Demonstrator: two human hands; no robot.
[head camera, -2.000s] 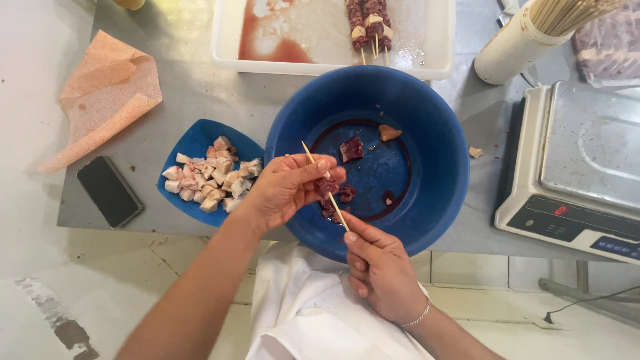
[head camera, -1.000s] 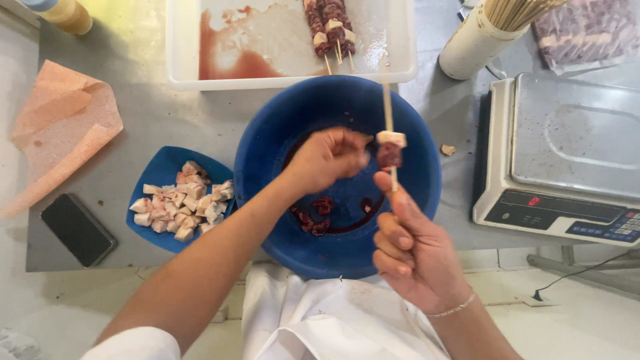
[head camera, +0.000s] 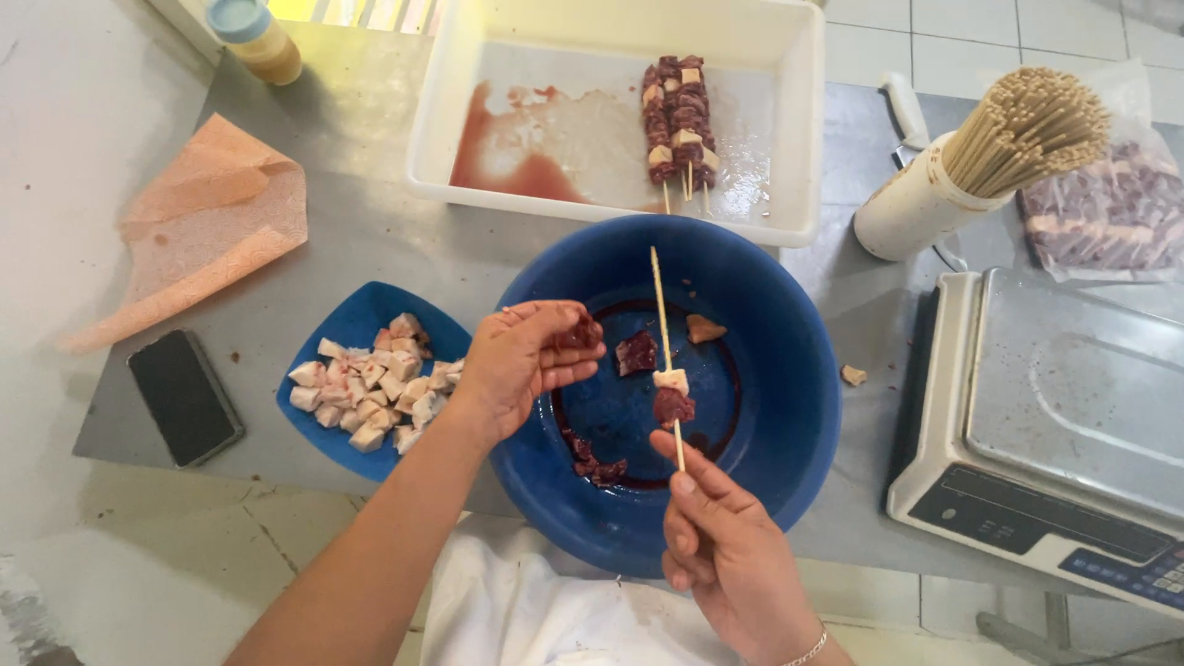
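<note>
My right hand (head camera: 726, 532) grips the lower end of a wooden skewer (head camera: 660, 310), held upright over a blue plastic basin (head camera: 819, 398). A piece of red meat (head camera: 673, 408) with a pale cube (head camera: 671, 380) above it is threaded on the skewer. Over the basin's left side, my left hand (head camera: 527, 365) holds a dark red meat piece (head camera: 580, 331) in its fingers. More raw meat (head camera: 636, 353) and an orange-tan scrap (head camera: 705, 328) lie in the basin with red liquid. Pale fat-like cubes (head camera: 375, 379) fill a blue dish (head camera: 319, 439) beside my left forearm.
Behind the basin, a white tray (head camera: 800, 111) holds several loaded skewers (head camera: 683, 120). At right are a container of bare skewers (head camera: 911, 208), a knife (head camera: 905, 111), bagged meat (head camera: 1105, 213) and a scale (head camera: 1078, 398). Left are pinkish paper (head camera: 217, 217), a phone (head camera: 185, 398) and a bottle (head camera: 259, 46).
Two seconds ago both hands were together on the skewer. My left hand is now apart from it with a meat piece, and a pale cube shows on the skewer above the meat.
</note>
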